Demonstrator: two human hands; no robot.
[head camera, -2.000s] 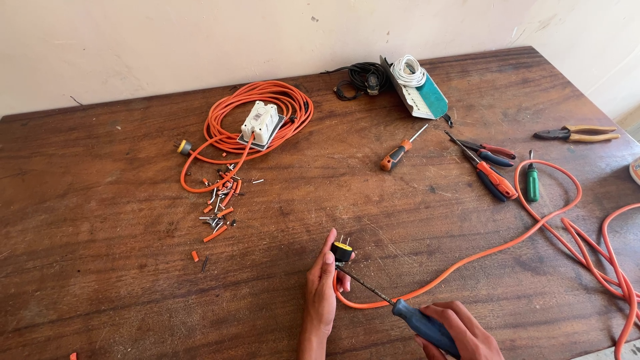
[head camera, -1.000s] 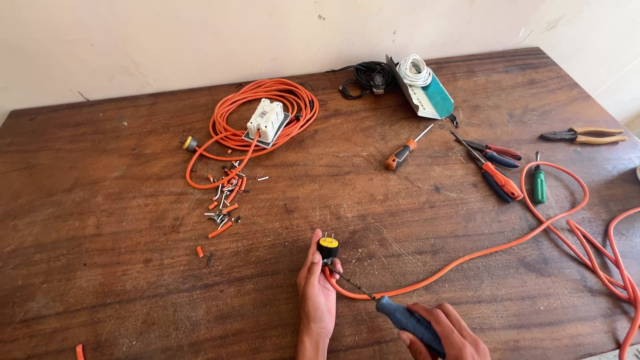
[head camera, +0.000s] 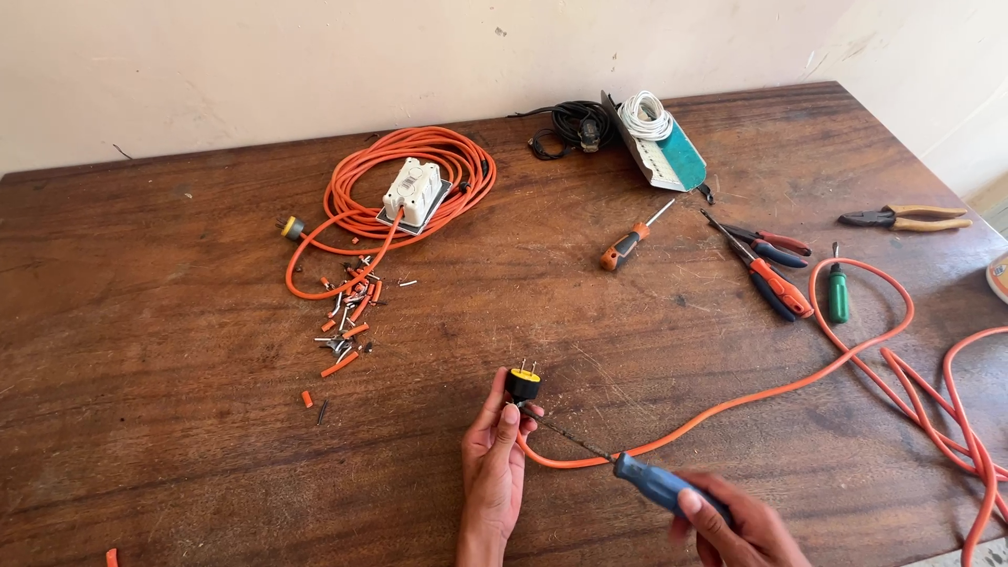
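Observation:
My left hand (head camera: 498, 457) holds a black and yellow electrical plug (head camera: 524, 384) upright, its metal prongs pointing up. An orange cable (head camera: 685, 429) leaves the plug's lower end and runs right across the wooden table. My right hand (head camera: 732, 520) grips the blue handle of a screwdriver (head camera: 661, 484). Its long, dark shaft slants up to the left, with the tip at the plug's base, by my left thumb and fingers. The exact contact of the tip is too small to tell.
Behind lie an orange cable coil (head camera: 346, 185) with a white outlet box (head camera: 413, 189), cable scraps (head camera: 354, 307), a black cable (head camera: 579, 122) and white wire (head camera: 646, 116). Rightward are an orange-black screwdriver (head camera: 626, 246), red-handled pliers (head camera: 776, 287), a green screwdriver (head camera: 838, 295) and yellow-handled pliers (head camera: 921, 218).
The plug has tilted in my left hand: its yellow face showed more toward the camera a second ago, and now it points more upward. The screwdriver stays in my right hand.

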